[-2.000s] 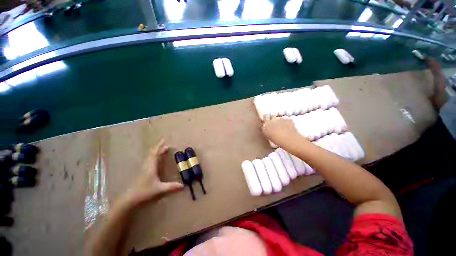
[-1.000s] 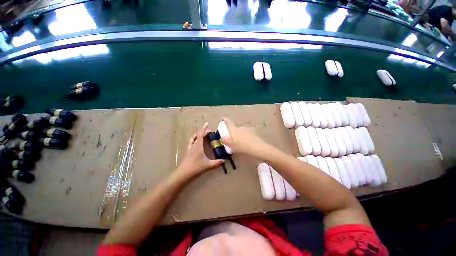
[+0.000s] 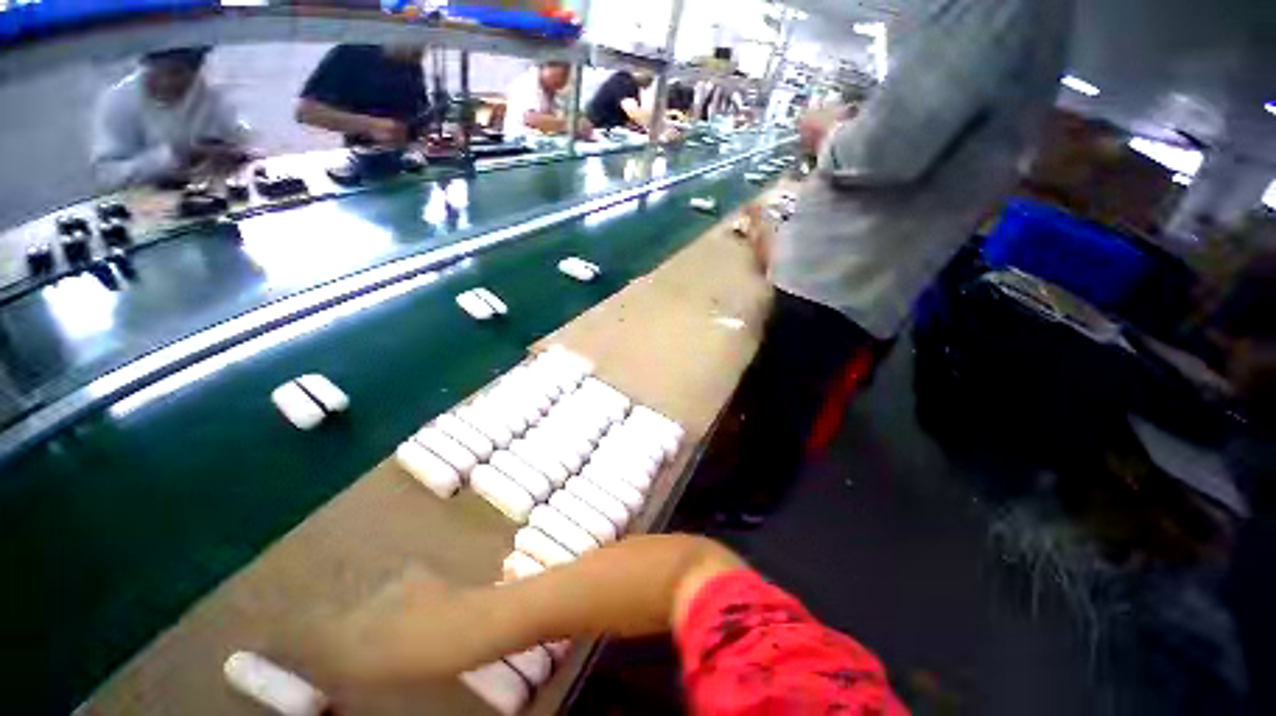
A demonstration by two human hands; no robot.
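Note:
My right hand (image 3: 357,623) is a blur over the cardboard at the lower left, with the forearm reaching in from the right. A white cover (image 3: 269,683) lies by its fingertips at the bottom edge; whether the fingers touch it cannot be told. White covers (image 3: 546,448) lie in tight rows on the cardboard sheet (image 3: 665,315), and a few more show below my forearm. My left hand and the black cores I worked on are out of the picture.
The green belt (image 3: 182,518) beyond the cardboard carries spaced white pairs (image 3: 309,400). A person in a grey top (image 3: 896,210) stands close at the right of the bench. Workers sit across the belt. A blue container (image 3: 1078,259) stands at the right.
The view has swung right and up, bringing the standing person and seated workers in. My left hand and the black cores have left the picture. My right hand now blurs at the lower left.

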